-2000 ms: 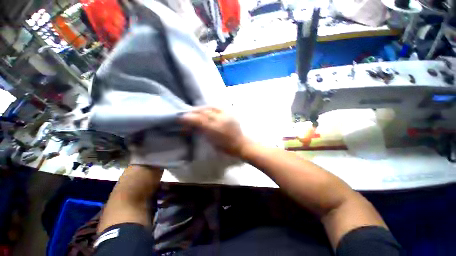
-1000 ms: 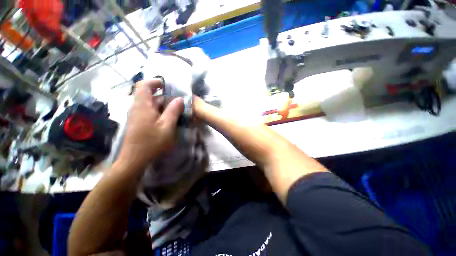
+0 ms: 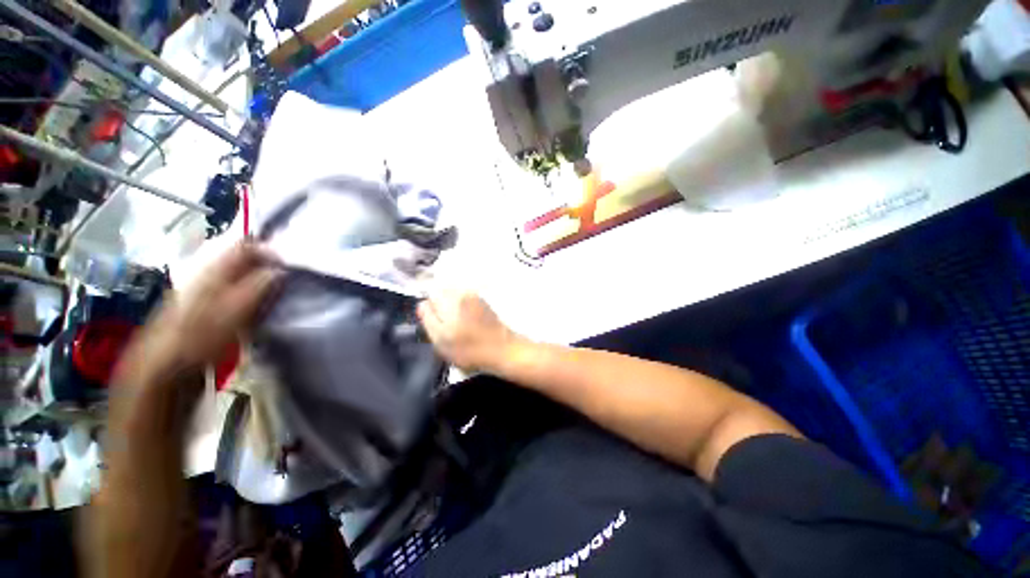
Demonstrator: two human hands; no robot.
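Note:
A garment (image 3: 350,361), dark grey with pale grey parts, hangs over the table's front edge and the wearer's lap. Its pale part lies on the white table. My left hand (image 3: 232,288), blurred, grips the edge at its left. My right hand (image 3: 463,327) grips the same edge between thumb and fingers at its right. The edge is stretched fairly straight between both hands. The fingertips are partly hidden by cloth and blur. The garment is to the left of the sewing machine's needle area (image 3: 553,164) and apart from it.
The white sewing machine head (image 3: 700,51) is at the upper right, with an orange tape piece (image 3: 587,201) and a pale cloth (image 3: 723,147) beneath. Black-handled scissors (image 3: 937,119) lie at the right. A blue basket (image 3: 847,395) is below right. Thin rails cross the upper left.
My hands have moved apart, spreading the bunched garment so its dark grey side shows. The view has turned, and the machine appears higher and nearer.

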